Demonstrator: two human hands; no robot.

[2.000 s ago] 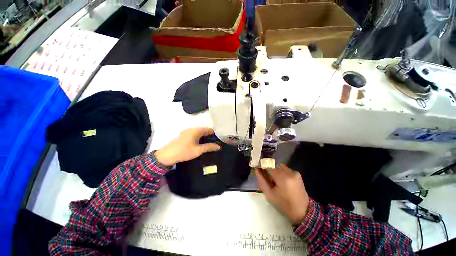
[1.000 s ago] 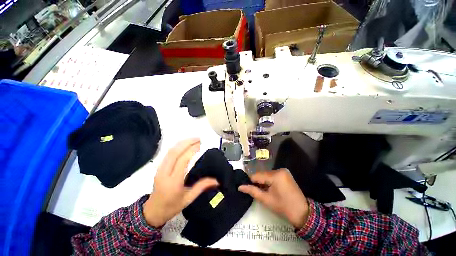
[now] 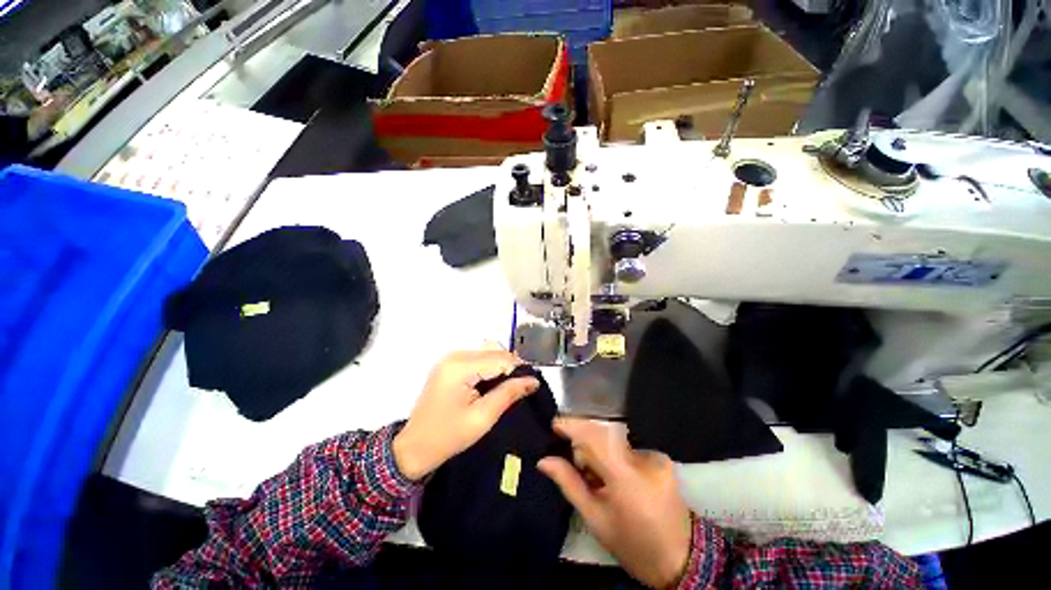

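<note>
A black fabric workpiece (image 3: pixel 490 507) with a small yellow sticker lies in front of the needle area, at the table's front edge. My left hand (image 3: pixel 461 406) pinches its upper edge between thumb and fingers. My right hand (image 3: pixel 617 490) grips its right edge. The workpiece is clear of the presser foot (image 3: pixel 561 334). The off-white sewing machine (image 3: pixel 715 248) stands just beyond my hands. The underside of the workpiece is hidden.
A black panel stack (image 3: pixel 282 323) with a yellow sticker lies at left beside the blue bin (image 3: pixel 87 300). Black panels (image 3: pixel 692 403) lie right of the needle. A dark piece (image 3: pixel 463 227) lies behind the head. Snips (image 3: pixel 966 459) lie far right. Cartons (image 3: pixel 478 115) stand behind.
The workpiece has come out from under the needle towards me and turned. My left hand, open beside it a second ago, has closed on its upper edge. My right hand has moved slightly nearer me.
</note>
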